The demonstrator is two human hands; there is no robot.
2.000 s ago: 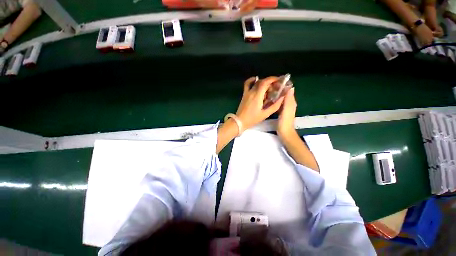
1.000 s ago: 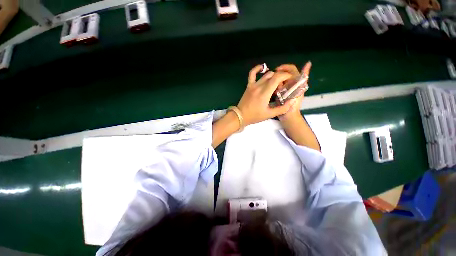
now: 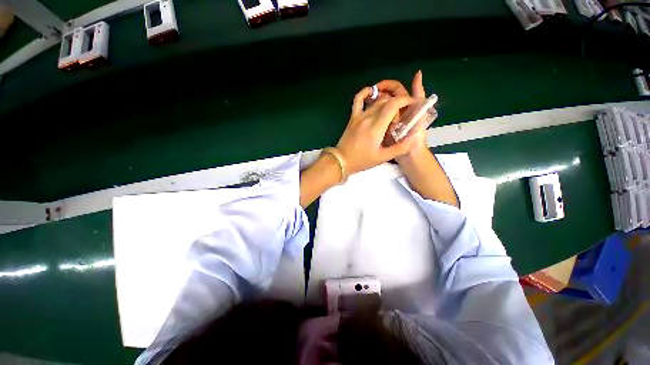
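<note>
My left hand (image 3: 367, 135) and my right hand (image 3: 419, 132) are together over the near edge of the conveyor belt. Both hold a small packed product (image 3: 415, 117), a slim pale piece with a shiny, clear-looking part around it. My left fingers cover part of it, and my right palm is behind it. A white retail box (image 3: 352, 286) lies on the white sheets near my body, partly hidden by my head. Another white window box (image 3: 547, 197) lies on the green bench at the right.
White boxes (image 3: 161, 21) are spaced on the dark green conveyor belt (image 3: 214, 100) at the far side. The conveyor rail (image 3: 520, 127) crosses in front of the bench. Stacked cartons (image 3: 627, 171) stand at the right edge. A blue stool (image 3: 606, 269) is at the lower right.
The view has tilted down, and the far boxes sit higher and further left. My hands still hold the product together, now turned so its pale edge points up and to the right.
</note>
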